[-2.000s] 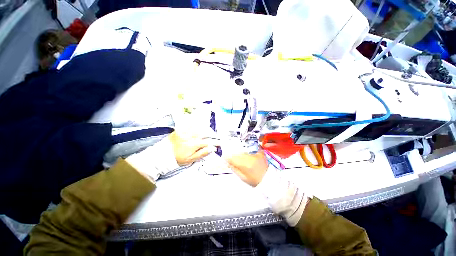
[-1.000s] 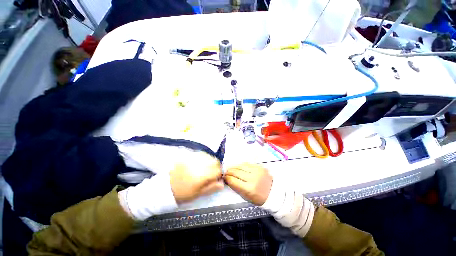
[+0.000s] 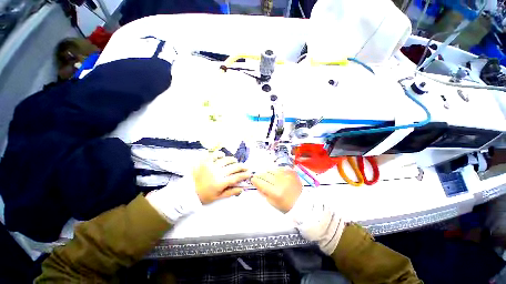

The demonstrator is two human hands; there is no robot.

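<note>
The large dark navy garment (image 3: pixel 61 138) lies heaped at the left of the table. A narrow navy band (image 3: pixel 166 143) with white cloth runs from it toward the hands. A small navy piece (image 3: pixel 242 151) stands up just left of the presser foot (image 3: pixel 282 151). My left hand (image 3: pixel 219 176) lies flat over the band's end, fingers pointing right. My right hand (image 3: pixel 280 187) has its fingertips close to the left ones, just in front of the presser foot, seemingly pinching the cloth edge. The overexposed white area hides what exactly the fingers hold.
The white machine head (image 3: pixel 355 94) with its black control panel (image 3: pixel 388 141) spans behind the hands. Right of the needle lie a red cloth (image 3: pixel 315 157), scissors with orange-red rings (image 3: pixel 351 171) and thin pink and blue sticks (image 3: pixel 307 175). A printed scale (image 3: pixel 244 245) edges the table.
Both hands first drew the cloth from near the needle toward the front edge. They have since moved back up toward the presser foot, and the left hand has flattened with its fingers spread.
</note>
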